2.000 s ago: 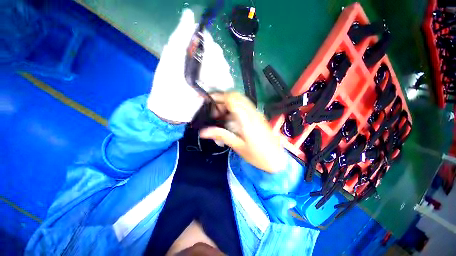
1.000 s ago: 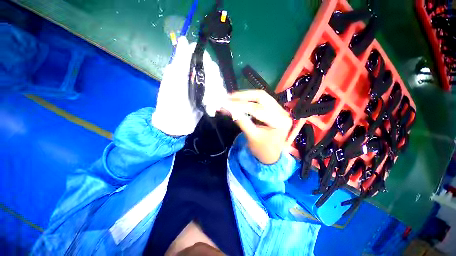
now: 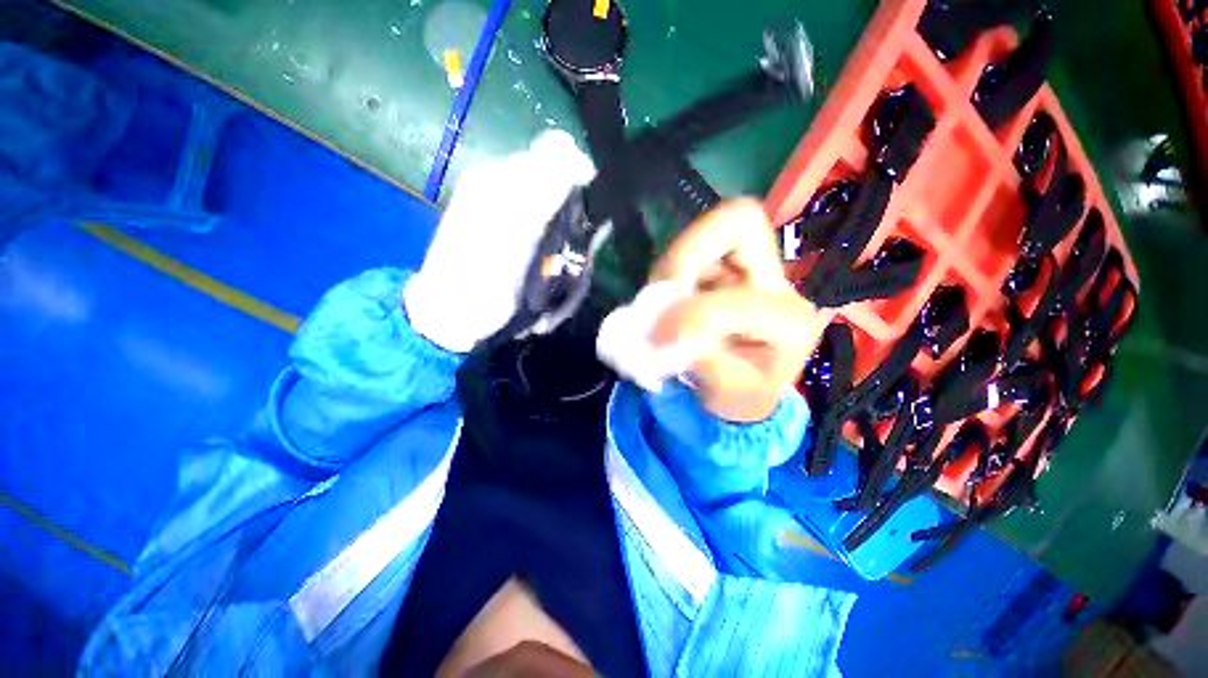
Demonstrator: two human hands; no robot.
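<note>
My left hand, in a white glove, is closed around a black smartwatch. The watch's shiny case edge shows at the glove's right side, and a dark strap reaches up and right from it. My right hand, bare-looking, is just right of the watch and apart from it. It pinches a small crumpled white cloth; the fingers are partly blurred. A second smartwatch lies flat on the green bench beyond my hands, with an orange tab at its top and its strap towards me.
A red-orange compartment tray full of black watches stands at the right, straps hanging out. A clear disc with an orange tab lies beside a blue line at the upper left. Part of another red tray shows top right.
My right hand has moved right and slightly down, away from the watch, and the white cloth now shows in it. My left hand has tilted the watch and moved it slightly down. The tray appears further right.
</note>
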